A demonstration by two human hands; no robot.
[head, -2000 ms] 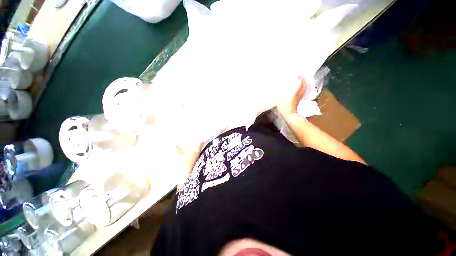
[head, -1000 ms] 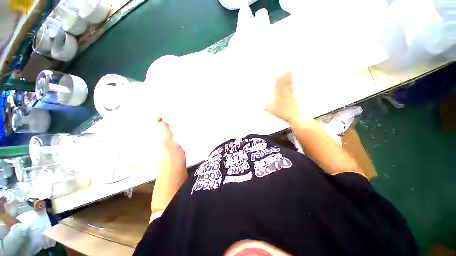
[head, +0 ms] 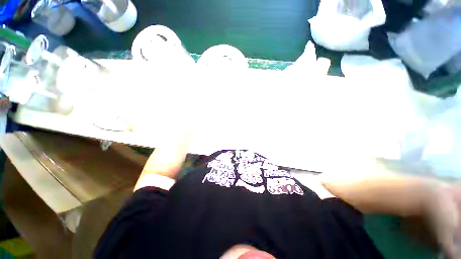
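Observation:
My left hand (head: 181, 137) reaches over the pale bench (head: 60, 124) and fades into glare; its fingers and anything in it cannot be made out. My right hand (head: 446, 215) is blurred at the right edge, low and beyond the bench's front edge, partly cut off. Two units with round white tops stand at the bench's back edge, one at left (head: 157, 45) and one beside it (head: 222, 56). A white bag with pointed corners (head: 306, 59) lies to their right. The middle of the bench is overexposed.
Clear-and-white units (head: 53, 76) crowd the bench's left end. A dark green conveyor (head: 252, 23) runs behind, carrying a unit (head: 119, 15) and a white bagged unit (head: 348, 23). Pale bags (head: 442, 124) lie at right. An open brown carton (head: 55, 177) is below at left.
The view has turned, bringing more of the carton and right-hand bags into sight. My right hand has moved off the bench to the far right. My left hand has sunk into the glare.

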